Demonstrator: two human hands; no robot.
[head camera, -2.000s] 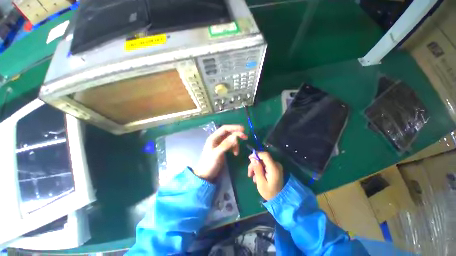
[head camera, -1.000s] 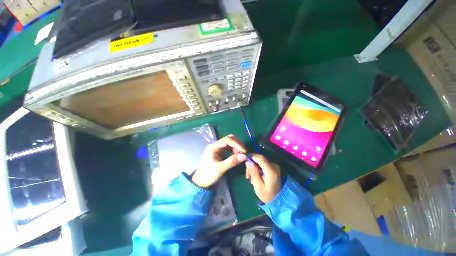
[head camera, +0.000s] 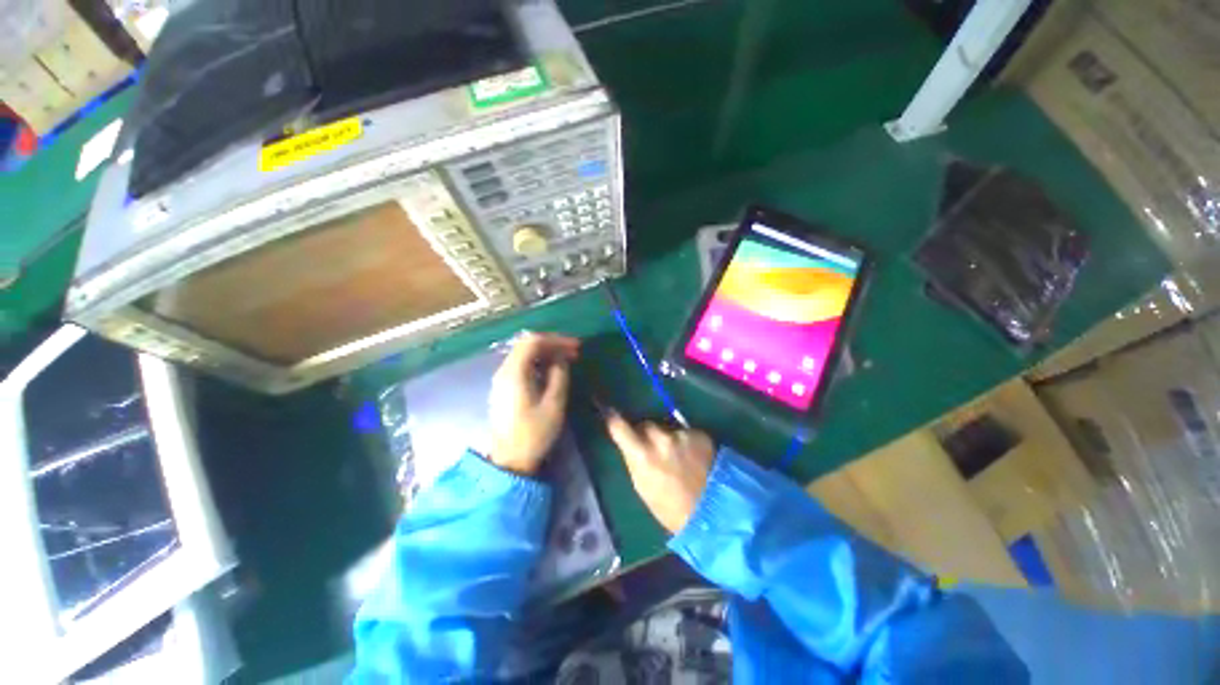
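Observation:
A flat grey tablet (head camera: 452, 402) lies in shiny clear film on the bench, with round marks near its lower right corner. My left hand (head camera: 526, 408) rests over its upper right part with bent fingers; whether it pinches anything is unclear. My right hand (head camera: 665, 468) is just right of the tablet, with thumb and fingers closed on a slim dark tool, likely tweezers (head camera: 601, 404), pointing toward my left hand. The tool is small and blurred. The hands are apart.
A large tester (head camera: 335, 254) stands behind, with dark bagged slabs (head camera: 241, 87) on top. A lit tablet (head camera: 776, 315) lies right, beside a blue cable (head camera: 642, 351). Dark bagged items (head camera: 1003, 248) lie far right, white foam trays (head camera: 187, 495) left, and a small blue-purple piece (head camera: 368, 418) nearby.
The tablet on the right has gone from dark to a lit colourful screen. My hands, close together a second ago, have separated; the left is now over the grey tablet's upper edge. The view has shifted.

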